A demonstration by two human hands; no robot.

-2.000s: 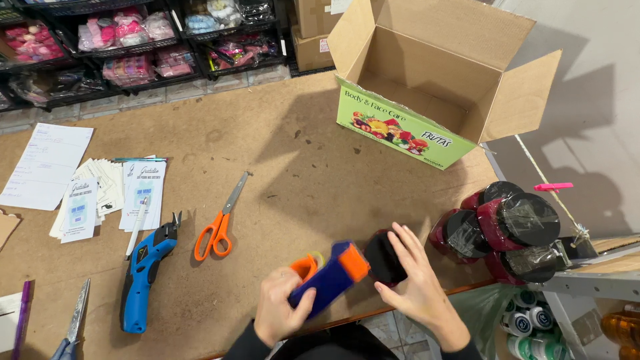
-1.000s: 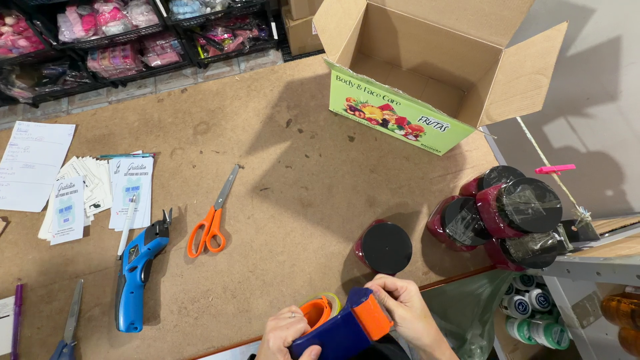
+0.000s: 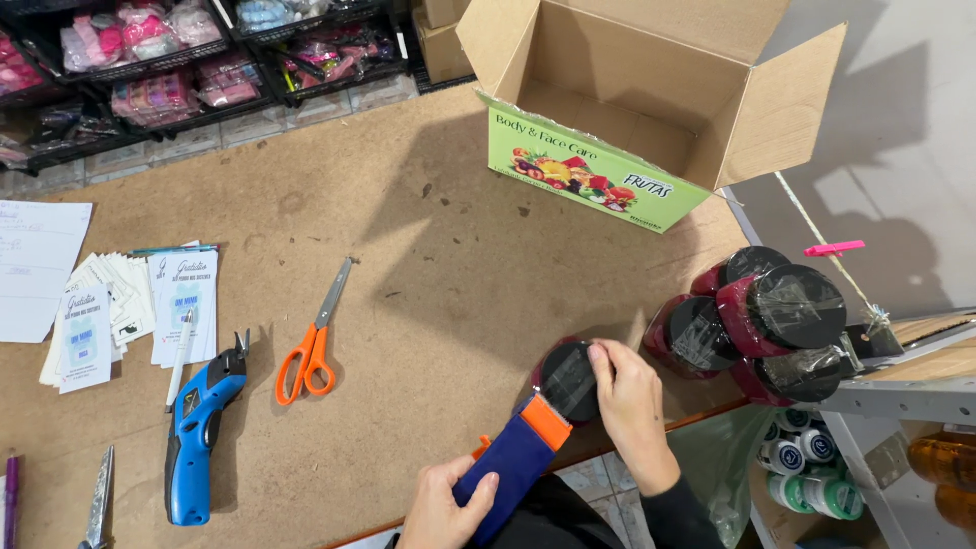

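My left hand (image 3: 446,503) grips a blue and orange packing tape dispenser (image 3: 507,469) near the table's front edge. The dispenser's toothed orange end lies against the lower left of a dark red jar's black lid (image 3: 570,377). Clear tape shows across that lid. On the lid's right side rest the fingers of my right hand (image 3: 627,404), which holds the jar or its tape. To the right stand several similar jars (image 3: 797,309) with taped black lids, one stacked on top of others.
An open cardboard box (image 3: 587,171) stands at the back right. Orange-handled scissors (image 3: 313,343), a blue cordless cutter (image 3: 200,435) and printed cards (image 3: 185,305) lie on the left. Shelves with small jars (image 3: 816,465) are below right, beside a greenish plastic bag (image 3: 720,457).
A second ago both hands were at the dispenser, below the bare black lid. Now the dispenser is at the lid, my right hand has moved onto it and tape lies across it.
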